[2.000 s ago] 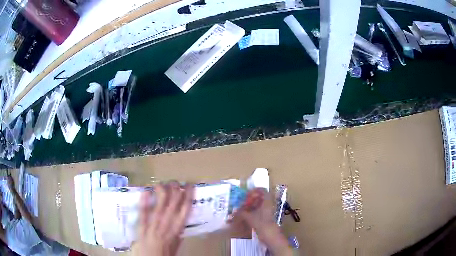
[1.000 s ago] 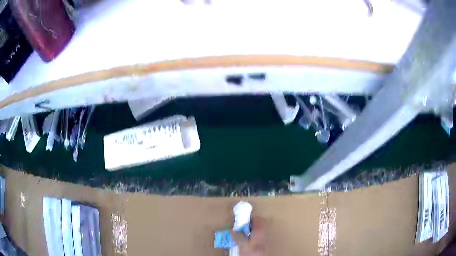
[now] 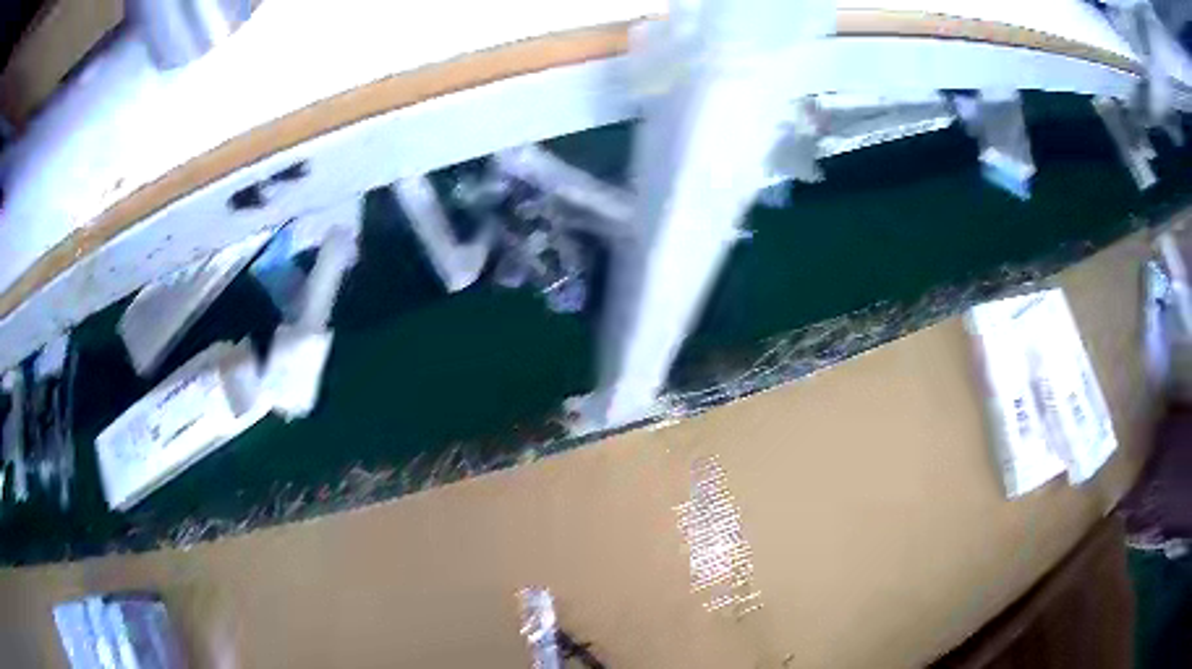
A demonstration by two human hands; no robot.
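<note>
Neither of my hands shows clearly; a faint pinkish blur at the bottom edge, lower left, cannot be told. Shiny insert trays (image 3: 115, 633) lie at the lower left of the brown cardboard surface (image 3: 863, 523), cut off by the bottom edge. A narrow clear bag (image 3: 537, 625) lies at the bottom centre, beside a small dark cord (image 3: 575, 650). Two white printed cartons (image 3: 1020, 405) lie side by side at the right. Another white carton (image 3: 177, 425) lies on the green belt at the left, its end flap open.
The green conveyor belt (image 3: 431, 379) crosses behind the cardboard, carrying bagged parts (image 3: 543, 248) and white pieces. A white post (image 3: 680, 248) stands at its near edge. A white, wood-edged shelf (image 3: 392, 144) overhangs it. A brown box-like edge (image 3: 1059, 601) shows at the lower right.
The view has turned right, so post, trays and cartons appear further left. The hand at the bottom centre, the white piece and the blue card by it have left the view.
</note>
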